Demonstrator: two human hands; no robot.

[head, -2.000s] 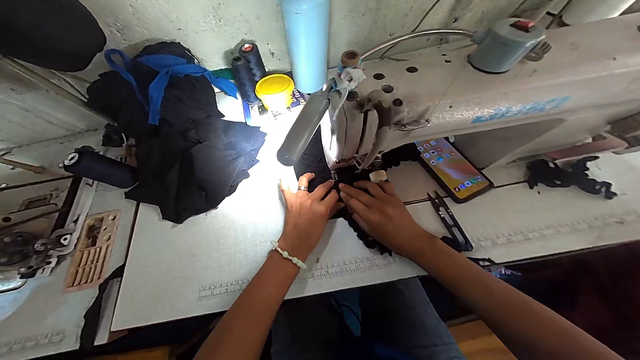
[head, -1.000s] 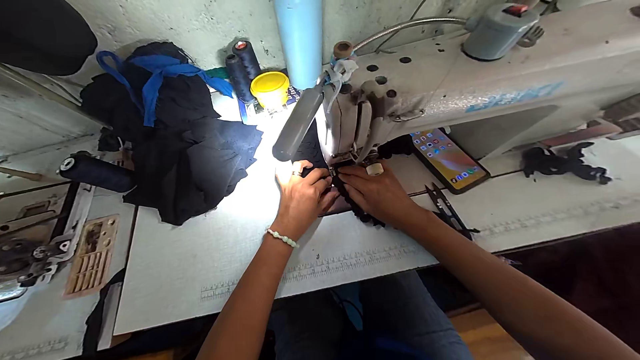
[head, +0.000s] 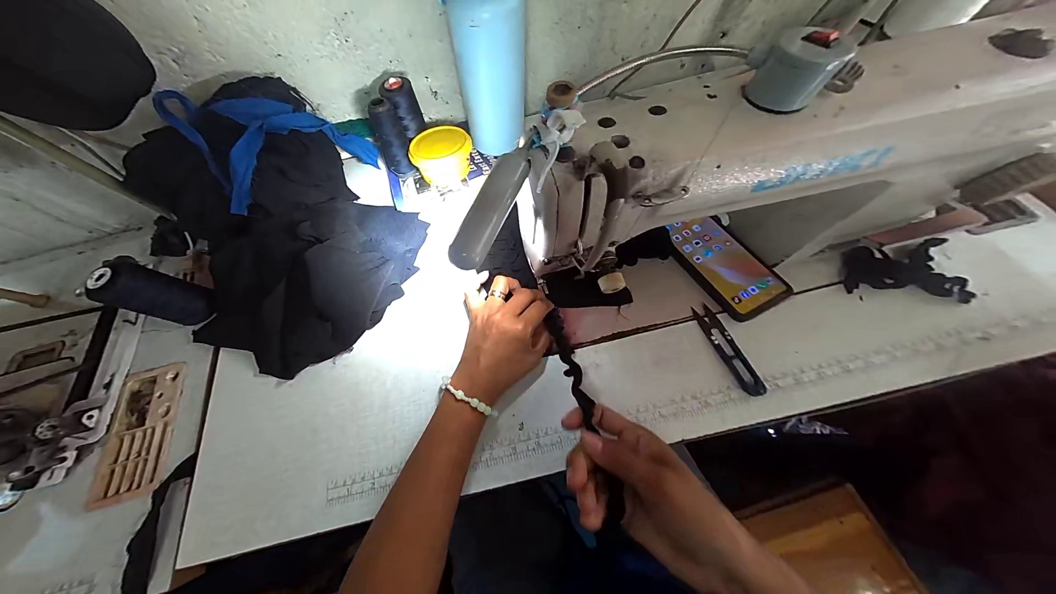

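My left hand (head: 505, 330), with a ring and a beaded bracelet, presses on black fabric (head: 505, 252) just left of the presser foot of a sewing machine (head: 577, 219). A narrow, gathered black strip (head: 569, 359) runs from beside its fingers toward the table's front edge. The strip passes between the thumb and fingers of my right hand (head: 623, 462), and its lower end hangs below them. Another part of the black fabric lies under and right of the presser foot. The needle itself cannot be made out.
Thread snips (head: 730, 351) and a lit smartphone (head: 730, 268) lie to the right, a black scrap (head: 907, 271) beyond. A lamp (head: 492, 210) hangs over the left fingers. At left are piled black fabric pieces (head: 305, 280), thread cones (head: 148, 290) and a yellow-lidded tub (head: 440, 157).
My right hand has left the presser foot area and come back past the table's front edge, with the black strip now stretched toward it. My left hand stays beside the presser foot.
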